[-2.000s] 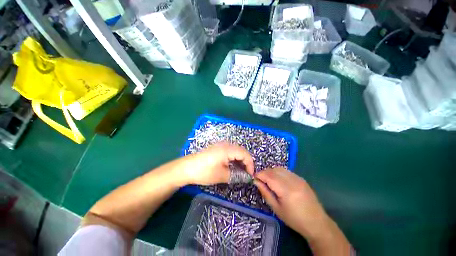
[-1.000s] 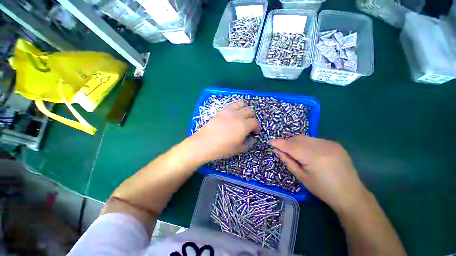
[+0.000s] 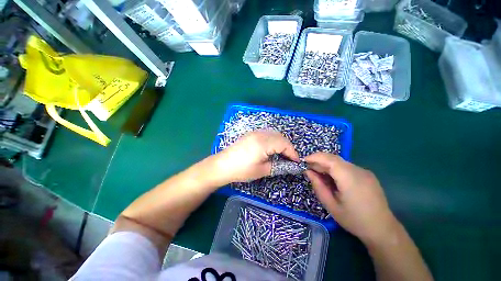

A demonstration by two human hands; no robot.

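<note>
A blue tray [image 3: 345, 144] lies in front of me, heaped with short silver metal pieces [image 3: 285, 193]; thinner, paler pieces lie at its left side. My left hand [image 3: 252, 156] is over the tray and holds a grey clump of small metal parts [image 3: 284, 167] in its fingers. My right hand [image 3: 346, 189] meets it at the clump's right end, thumb and fingertips pinched on a tiny part, too small to make out. A clear tub [image 3: 324, 247] between the tray and my body holds long metal pins [image 3: 272, 239], crisscrossed.
Beyond the tray stand three clear bins; the left [image 3: 269, 68] and middle [image 3: 316, 90] hold small metal parts, the right [image 3: 373, 99] pale flat pieces. Stacked clear boxes [image 3: 206, 44] stand upper left by a metal post [image 3: 126, 35]. A yellow bag [image 3: 77, 79] and dark flat object [image 3: 143, 112] lie left.
Compared with one second ago, my hands have come together, and the clump in my left fingers is more exposed. The whole view has shifted slightly.
</note>
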